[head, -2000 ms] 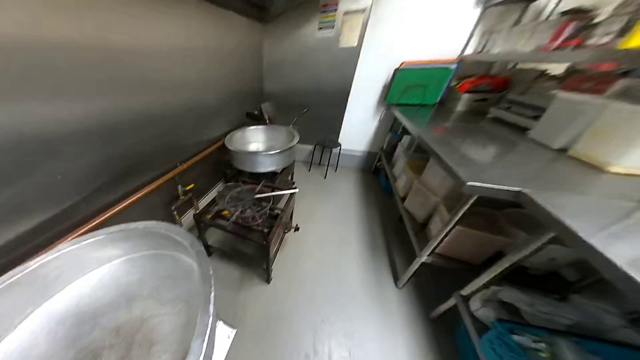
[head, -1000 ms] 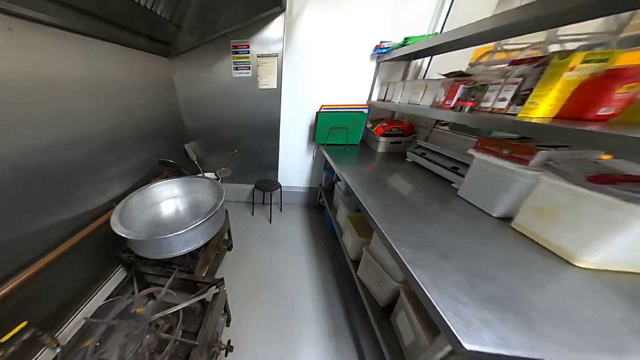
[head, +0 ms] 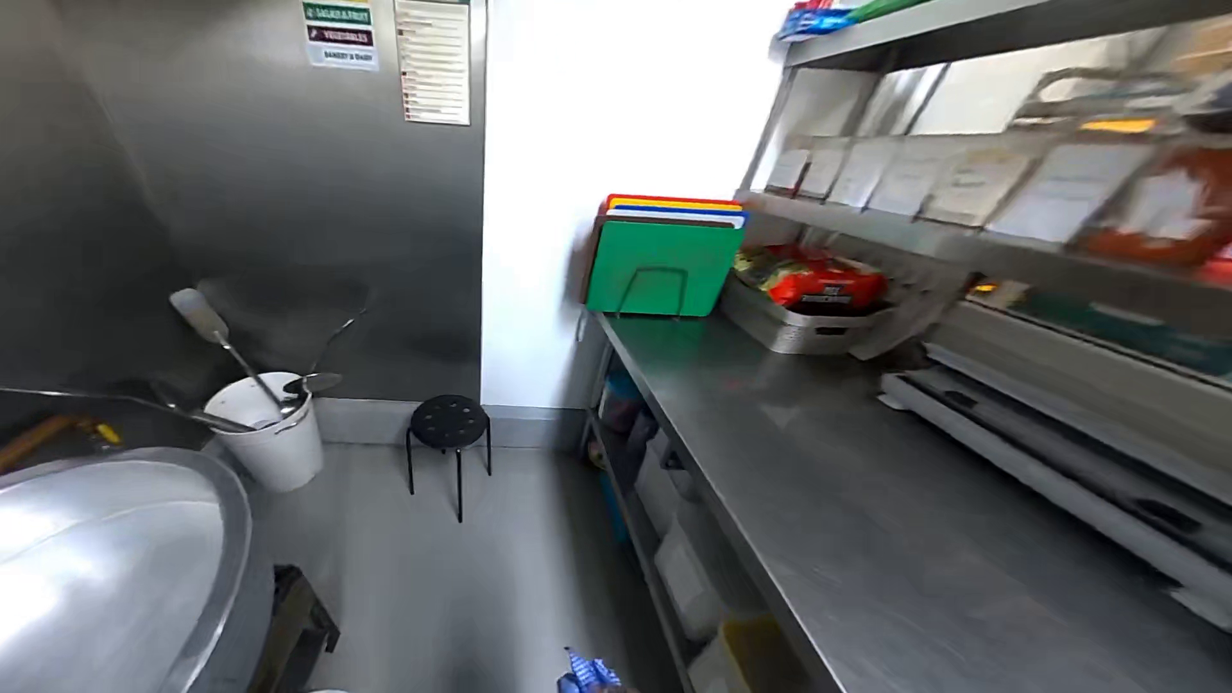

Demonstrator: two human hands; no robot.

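Observation:
At the bottom edge, near the middle, a bit of blue and white patterned cloth (head: 589, 672) shows, with a small brownish patch beside it that may be part of a hand; too little shows to tell which hand or its grip. No other part of my hands is visible. To the left is a large round metal pan (head: 106, 577). Behind it, a white bucket (head: 279, 448) on the floor holds long-handled utensils, among them a flat-bladed turner (head: 199, 315). A black round stool (head: 449, 422) stands by the back wall.
A long steel worktable (head: 770, 462) runs along the right, with containers on its lower shelf. On it are a rack of coloured cutting boards (head: 664, 268), a basket (head: 804, 327) of packets and a long metal appliance (head: 1049, 481). Shelves hang above. Grey floor (head: 433, 587) lies between pan and table.
The view has moved forward along the aisle, and the stool, bucket and cutting boards are nearer. The blue patterned cloth has come into view at the bottom edge.

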